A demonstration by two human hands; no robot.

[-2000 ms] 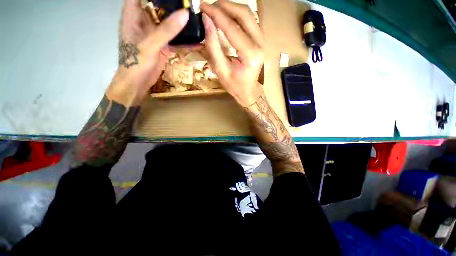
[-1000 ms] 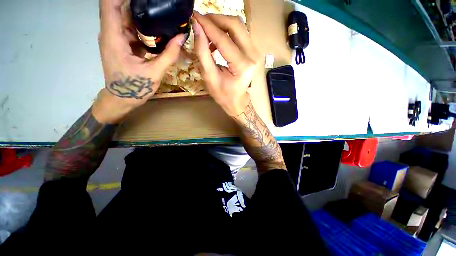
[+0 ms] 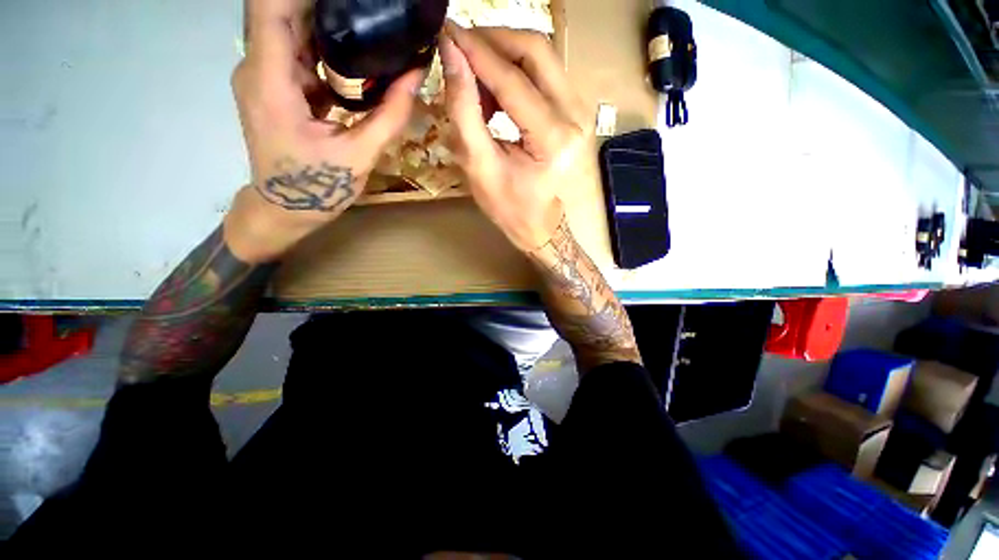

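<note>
My left hand (image 3: 301, 131) holds a glossy black unit (image 3: 378, 38) with a beige paper band (image 3: 345, 83) at the top of the view, cut off by the upper edge. My right hand (image 3: 509, 120) is at the unit's right side, thumb and index finger close together. Whether a tab is between these fingertips cannot be told. Below the hands is an open tray (image 3: 422, 197) with a heap of small cream tabs (image 3: 411, 155), partly hidden by both hands.
Right of the tray are a banded black unit with cord loops (image 3: 672, 53), a single pale tab (image 3: 606, 119) and a smartphone (image 3: 635, 199). More black units (image 3: 930, 238) lie far right. Cardboard (image 3: 438, 254) lies under the tray. The bench's green edge (image 3: 438, 301) runs before me.
Since the oldest frame, the black unit is tilted so its rounded body faces up, and my left hand has turned with it. The camera view has also shifted slightly.
</note>
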